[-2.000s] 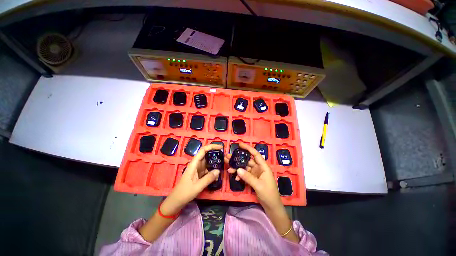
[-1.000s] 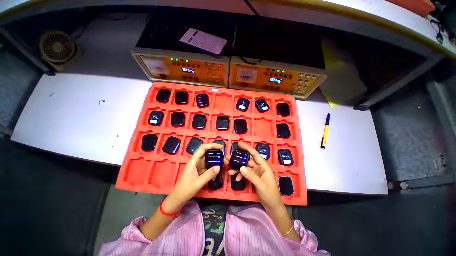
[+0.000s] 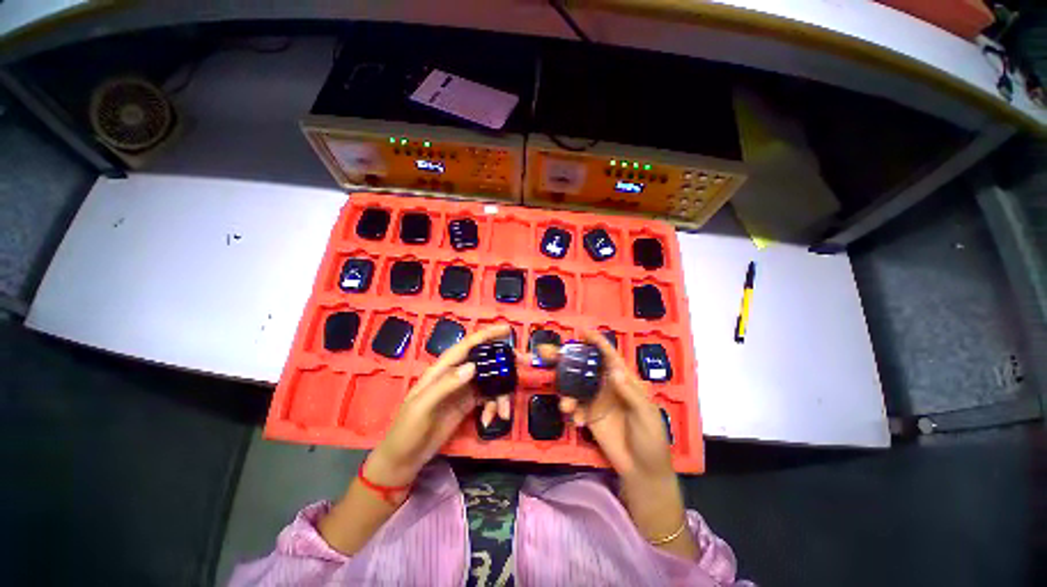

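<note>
My left hand (image 3: 442, 396) holds a black smartwatch unit (image 3: 494, 368) by its edges, with several small lit marks on its face. My right hand (image 3: 626, 413) holds a second smartwatch unit (image 3: 579, 373), tilted and a little blurred, its face greyish with glare. Both units are above the lower middle of the red-orange pocketed tray (image 3: 692, 401). Black watch units lie in most of the pockets, some with lit faces. Several pockets are empty, among them two at the lower left. My hands hide some of the lower pockets.
Two power supply boxes (image 3: 416, 163) with orange fronts stand behind the tray, a pale card (image 3: 465, 99) on the left one. A yellow and black pen (image 3: 745, 303) lies right of the tray. A small fan (image 3: 132, 115) is at far left. A white shelf hangs above.
My right hand has moved right, away from my left, and turned its unit. My left hand's fingers have shifted, its thumb off the face. The unit in my left hand shows lines instead of round icons.
</note>
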